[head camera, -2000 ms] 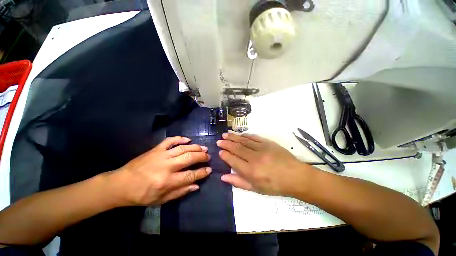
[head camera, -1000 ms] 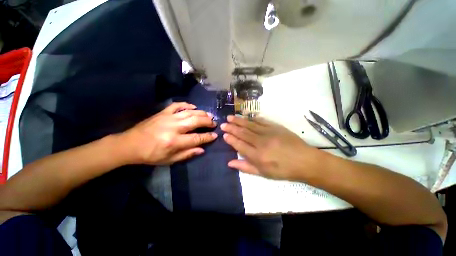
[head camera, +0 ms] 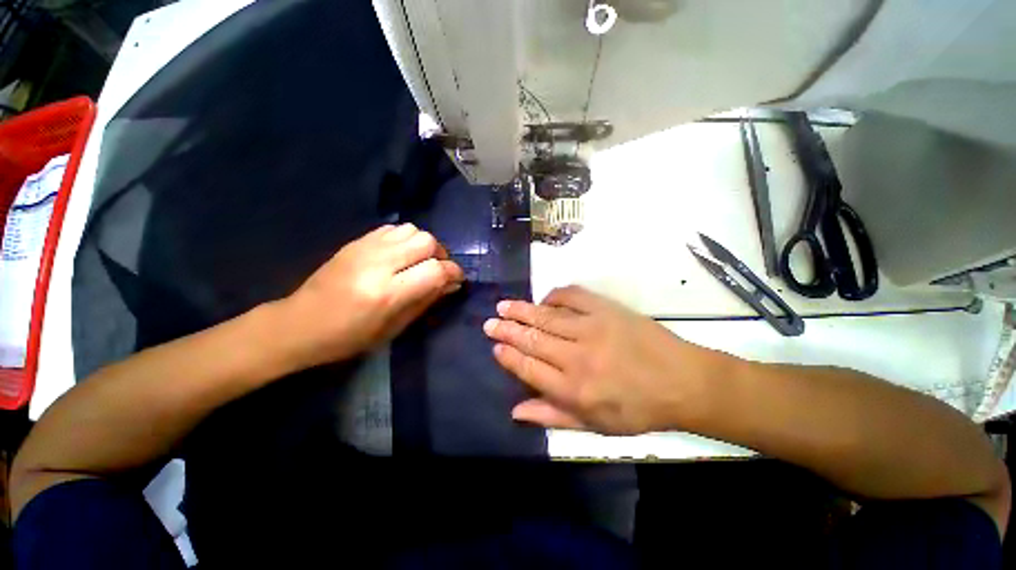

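Dark cloth (head camera: 279, 145) covers the left of the table and hangs over the front edge. Its long folded strip (head camera: 468, 390) runs up to the presser foot (head camera: 509, 206) of the white sewing machine (head camera: 468, 78), where a light falls on it. My left hand (head camera: 384, 287) rests on the cloth left of the strip, fingers curled and close together; whether it pinches cloth is hidden. My right hand (head camera: 596, 362) lies flat, fingertips on the strip's right edge and palm over the white table, holding nothing. A brass-coloured piece (head camera: 559, 215) sits right of the foot.
Thread snips (head camera: 749, 287), black shears (head camera: 830, 239) and a thin dark rod (head camera: 760, 200) lie right of the machine head. A red basket (head camera: 69, 212) with white paper stands at the left. A whitish measuring band (head camera: 999, 367) shows at the right edge.
My left hand first moved toward the foot, then its spread fingers curled together. My right hand moved toward the foot, then back toward the front edge. The camera view has shifted.
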